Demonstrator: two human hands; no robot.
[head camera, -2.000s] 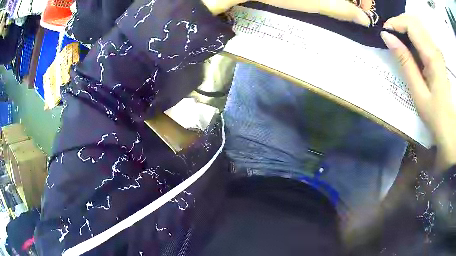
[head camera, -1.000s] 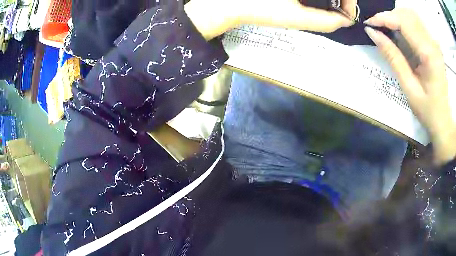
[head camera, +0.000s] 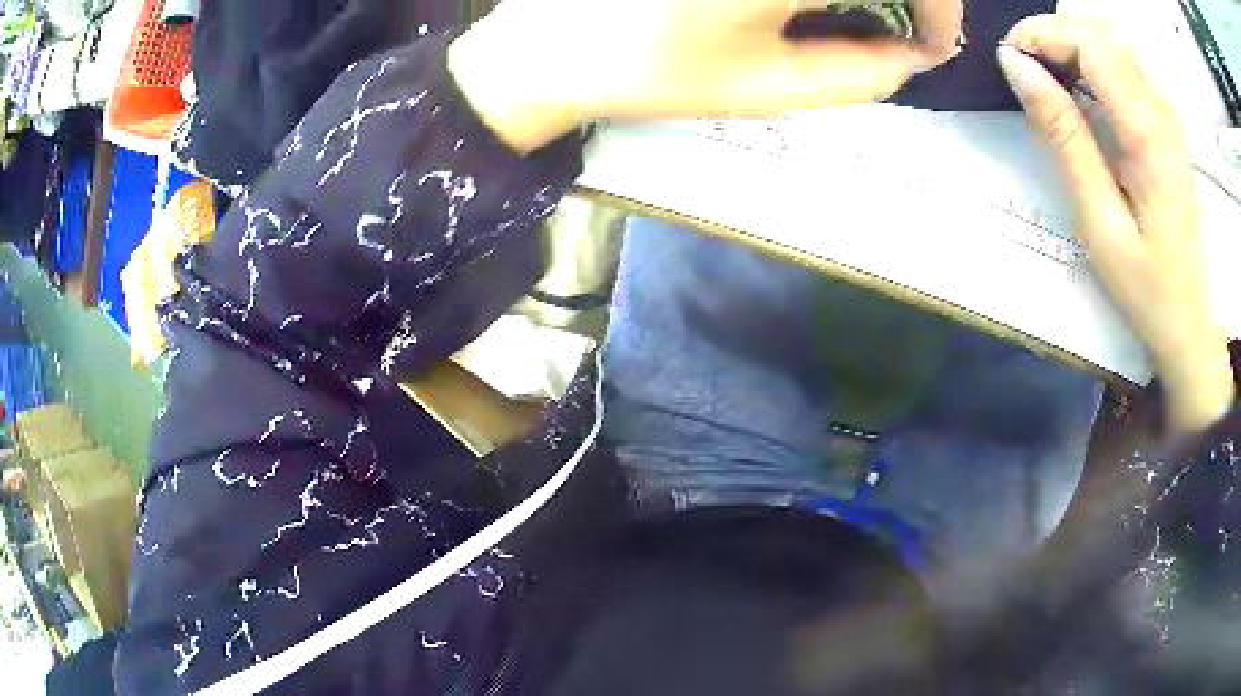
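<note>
Black fabric (head camera: 973, 71) lies at the top of the picture on the white table (head camera: 817, 170), between my two hands. My left hand (head camera: 721, 61) reaches in from the upper left, its thumb and fingers closed on the fabric, with a bit of pale looped border at its fingertips. My right hand (head camera: 1123, 177) comes up from the right side, thumb and index fingertip close together at the fabric's right edge; whether they pinch it cannot be told. The picture's top edge cuts off the rest of the fabric. No needle or presser foot can be made out.
The table's front edge curves above my lap in blue jeans (head camera: 735, 326). A white strap (head camera: 449, 568) crosses my patterned dark overgarment. At upper left are an orange-red basket (head camera: 153, 68) and a blue bin (head camera: 123, 204). Brown boxes (head camera: 89, 510) stand at the left on the green floor.
My left hand has come further into view and shows more of its back. My right hand has shifted slightly left and up. Less of the black fabric shows over the table.
</note>
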